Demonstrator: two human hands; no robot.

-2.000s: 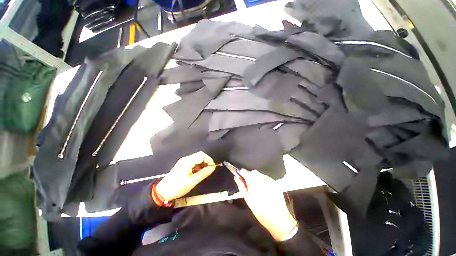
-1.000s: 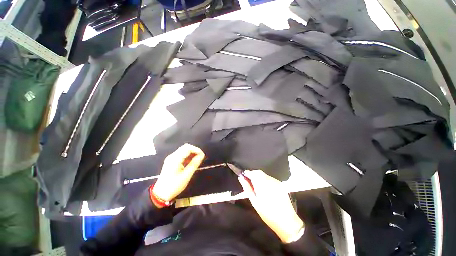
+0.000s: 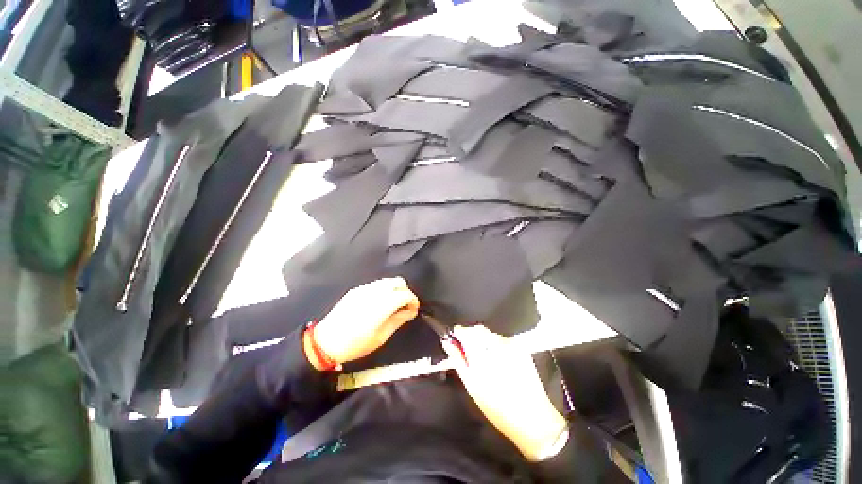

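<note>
A dark zippered panel [image 3: 214,333] lies at the table's near edge, its silver-white zipper [image 3: 257,347] running right until my left forearm and hand cover it. My left hand [image 3: 367,321] has its fingers pinched together at the panel's upper edge; what they pinch is too small to tell. My right hand [image 3: 503,386] is closed around thread snips [image 3: 436,325], whose dark tips point up and left, close to the left fingertips. Most of the snips is hidden in the palm.
A messy heap of dark panels [image 3: 491,180] covers the middle and right. Two zippered panels [image 3: 203,203] lie flat at left. A white basket [image 3: 820,397] with dark pieces is below right. Green sacks [image 3: 59,213] sit on the left shelf.
My left hand has moved right and down from the zipper's middle to beside the snips' tips. My right hand is nearly in place. The view has shifted slightly.
</note>
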